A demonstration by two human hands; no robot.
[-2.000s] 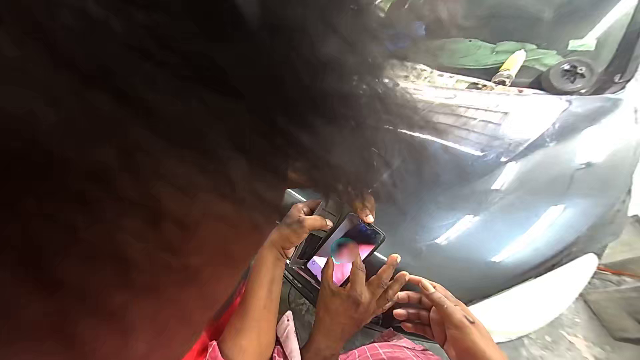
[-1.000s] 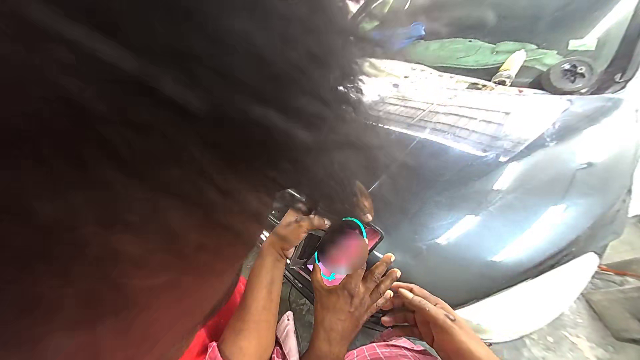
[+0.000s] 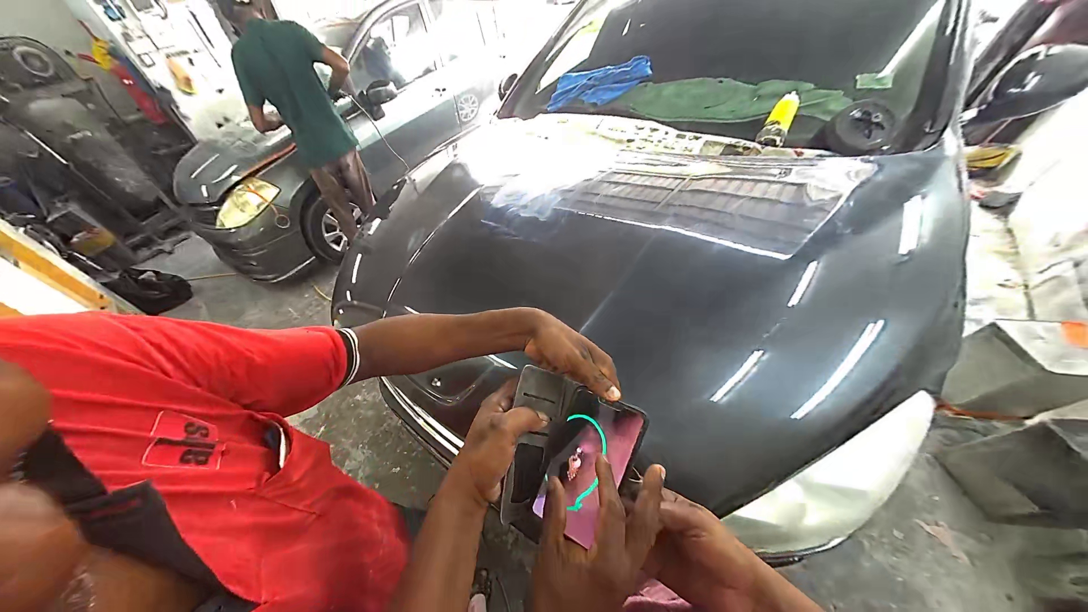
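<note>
A smartphone (image 3: 608,433) in an opened dark flip case (image 3: 537,391) lies tilted low in the centre of the head view. The left edge of the case is gripped by my left hand (image 3: 493,442), its thumb over the flap. My right hand (image 3: 591,552), fingers spread, reaches over the lit screen, which shows a pink picture and a turquoise curved line. Another person's hand (image 3: 578,353) touches the phone's top edge from above. Just right of mine is a further hand (image 3: 697,540), apparently a co-worker's, partly hidden behind my fingers.
A dark car's hood (image 3: 663,280) spreads beyond the phone, its pale headlight (image 3: 833,484) at lower right. A person in a red shirt (image 3: 280,493) stands close on the left. Farther back, a person in green (image 3: 297,93) stands beside another car (image 3: 263,221). A yellow bottle (image 3: 778,119) rests near the windshield.
The dark head that covered much of the earlier views has moved out of the way, uncovering the red shirt, the far car and the person in green. Hands remain around the phone.
</note>
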